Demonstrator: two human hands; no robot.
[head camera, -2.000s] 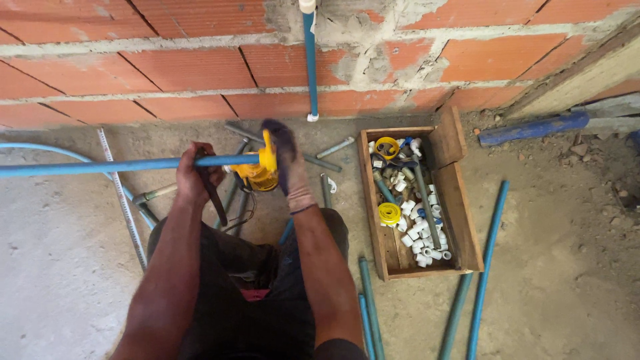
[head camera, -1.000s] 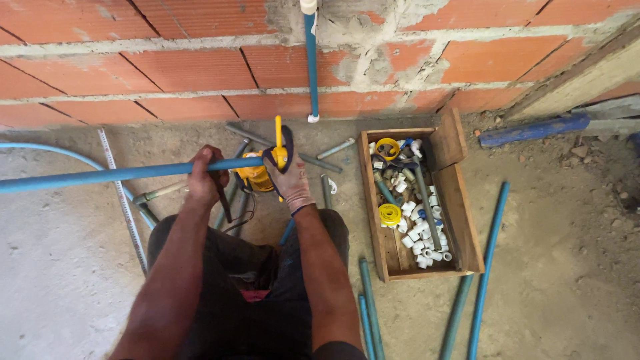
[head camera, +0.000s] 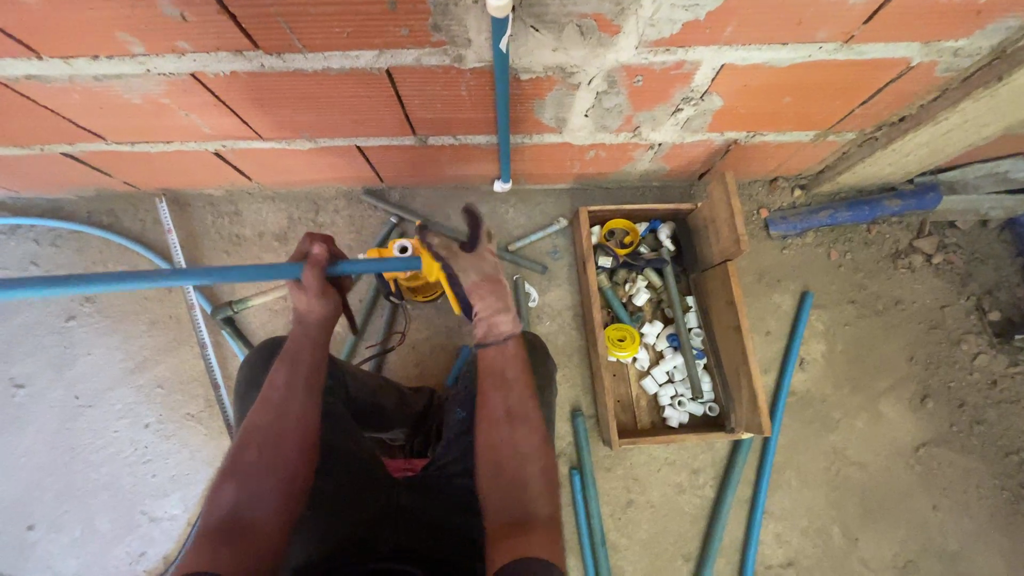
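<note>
My left hand (head camera: 318, 280), bare, grips a long blue plastic pipe (head camera: 176, 277) that runs out past the left edge of the view; a dark thin tool handle shows below that hand. The pipe's right end sits at a yellow hand tool (head camera: 436, 276), its kind not plain. My right hand (head camera: 477, 280), in a worn glove, is against this tool from the right with some fingers raised; whether it grips the tool I cannot tell. Beneath the pipe end, between my hands, is another yellow object (head camera: 416, 290) with wires beside it.
A wooden box (head camera: 596, 328) holds white fittings and yellow tape rolls. Pipe pieces (head camera: 776, 432) lie around it. A measuring strip (head camera: 196, 320) and a blue hose (head camera: 96, 230) are at left. Ahead, a vertical blue pipe (head camera: 502, 104) runs down the brick wall (head camera: 304, 104).
The yellow tool at the pipe end has turned: its handle pointed upward a second ago and now slants down to the right. My right hand has shifted around it; my left hand stays on the pipe.
</note>
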